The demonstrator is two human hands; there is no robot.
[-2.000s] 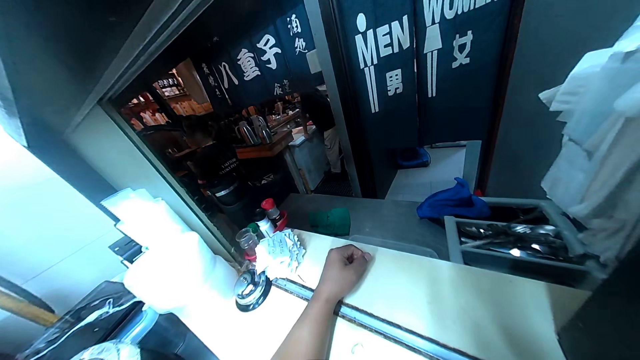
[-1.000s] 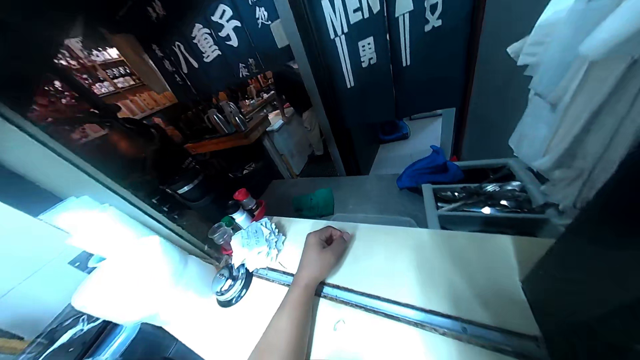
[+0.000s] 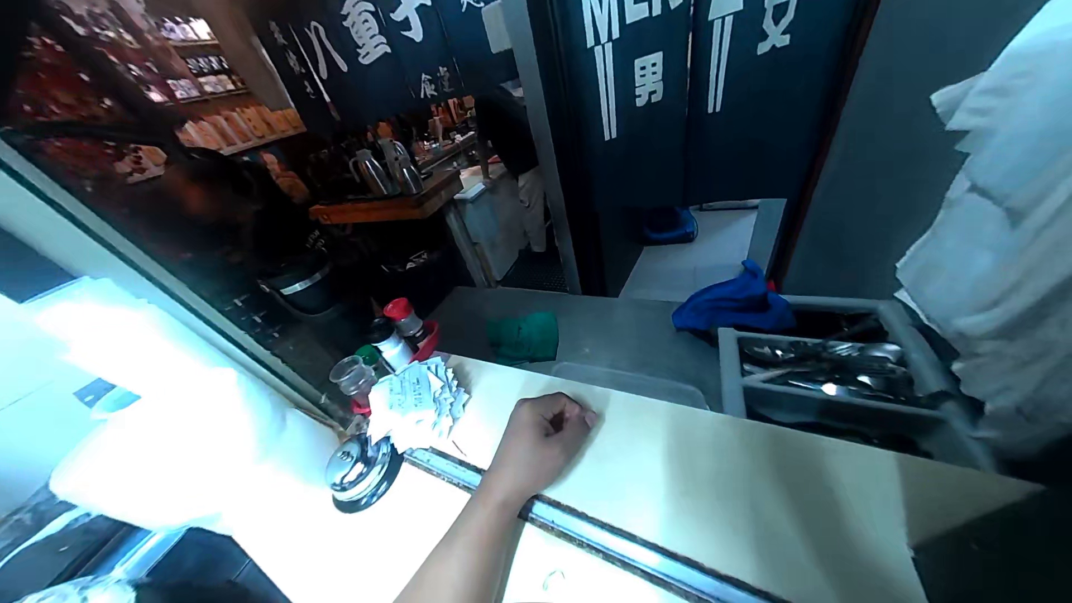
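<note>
My left hand (image 3: 544, 435) rests on the pale counter ledge (image 3: 712, 469), fingers curled in a loose fist with nothing visible in it. Its wrist lies across the metal track (image 3: 620, 548). To the left of the hand are a crumpled stack of paper slips (image 3: 419, 398) and a chrome call bell (image 3: 360, 469). Behind the slips stand a red-capped bottle (image 3: 404, 318), a white bottle with a dark cap (image 3: 389, 343) and a clear container (image 3: 352, 374). My right hand is out of view.
Beyond the ledge, a green cloth (image 3: 525, 337) lies on a grey surface. A blue cloth (image 3: 737, 301) lies by a grey cutlery bin (image 3: 837, 398). White cloths or garments (image 3: 997, 234) hang at the right. White bags (image 3: 167, 452) lie at left. People are in the dim room beyond the opening.
My left hand stays curled on the ledge in much the same place. The view has shifted slightly.
</note>
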